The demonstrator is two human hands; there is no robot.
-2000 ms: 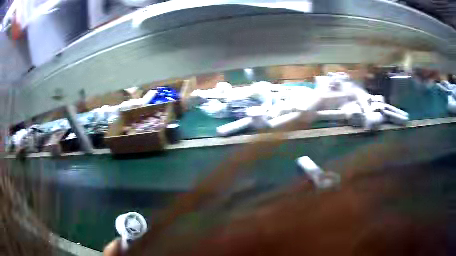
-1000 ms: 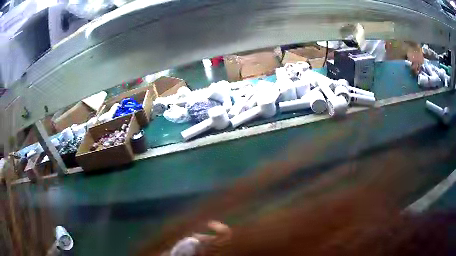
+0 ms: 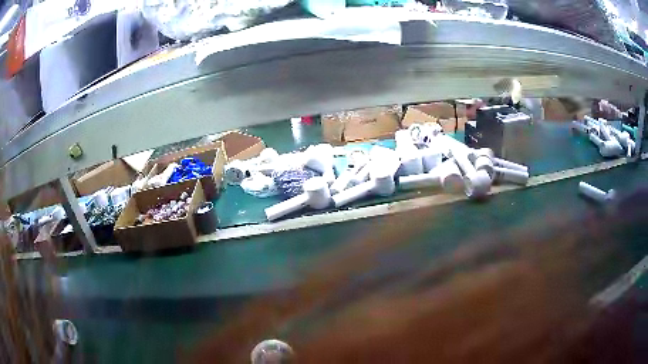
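Observation:
Neither of my hands shows; blurred reddish-brown strands cover much of the lower view. The round head of a white fan body [image 3: 272, 352] shows at the bottom edge, its lower part cut off; whether anything holds it cannot be told. Another white round fan head [image 3: 66, 332] shows at the lower left, over the dark green conveyor belt [image 3: 170, 277]. A third white fan body [image 3: 595, 192] lies alone on the belt at the far right, its handle pointing left.
Beyond the pale side rail [image 3: 312, 219] is a pile of white fan bodies [image 3: 380, 174]. Left of it stand a small-parts box [image 3: 160, 231], a dark round container [image 3: 206, 217] and blue parts [image 3: 190, 169]. A dark box [image 3: 501, 134] stands right. A metal shelf [image 3: 298, 82] crosses above.
Since one second ago, the view has tilted up a little. The fingers beside the bottom fan head no longer show. The right-hand fan body appears farther left.

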